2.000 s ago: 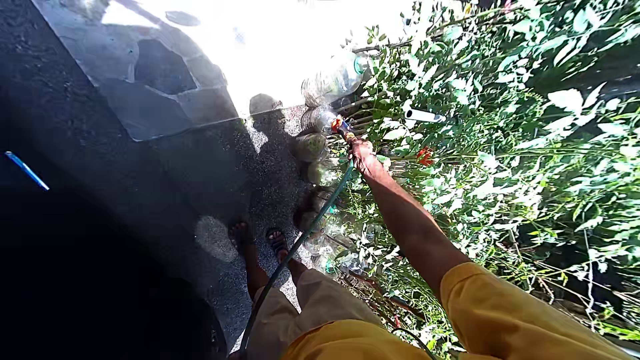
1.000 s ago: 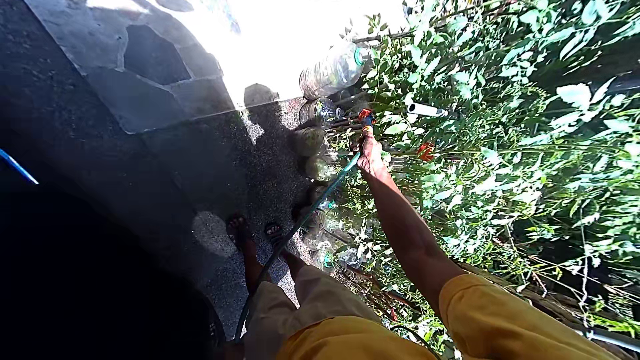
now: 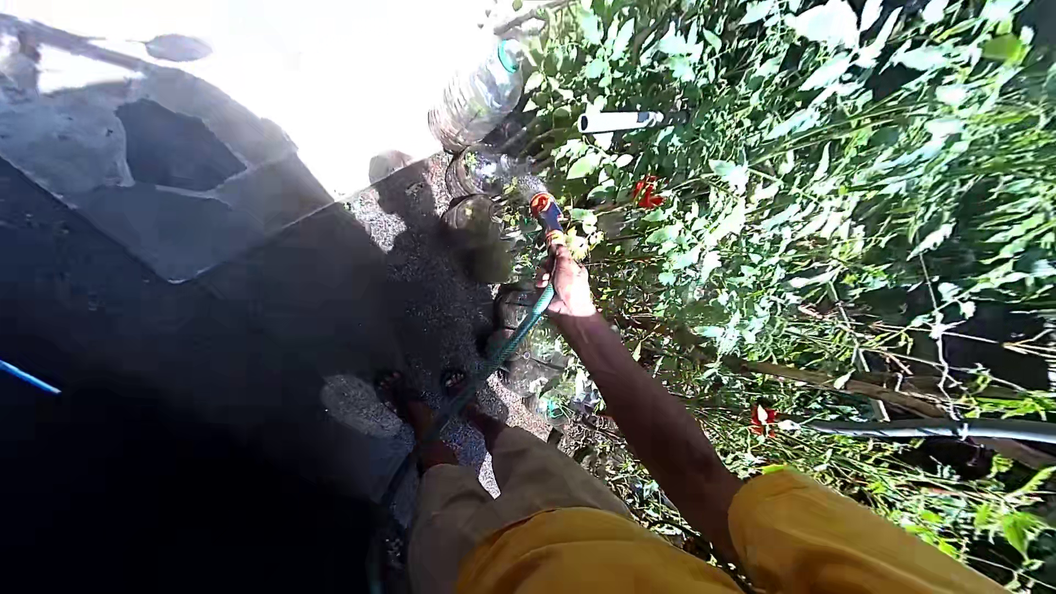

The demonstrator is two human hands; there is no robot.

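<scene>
My right hand (image 3: 569, 285), at the end of an outstretched arm in a yellow sleeve, is closed around a dark hose nozzle with orange rings (image 3: 547, 216). The nozzle points up and slightly left in the view, with what looks like water spray at its tip. A green garden hose (image 3: 516, 338) runs from the hand down to the lower left, across my legs. Just beyond the nozzle lies a large clear plastic bottle with a green part (image 3: 478, 99); rounder, dirtier bottles (image 3: 483, 239) line the bed's edge. Leafy plants (image 3: 726, 206) stand beside the hand. My left hand is out of view.
A white pipe (image 3: 619, 122) and red flowers (image 3: 648, 191) show among the leaves. A grey pipe or hose (image 3: 924, 428) crosses the plants at right. Stone paving (image 3: 247, 181) meets gravelly ground (image 3: 421, 264), where my sandalled feet stand. Deep shadow covers the lower left.
The view has shifted, so the plants and white pipe sit farther left and higher. Against that pipe, my right hand and the nozzle have come back toward my body since one second ago.
</scene>
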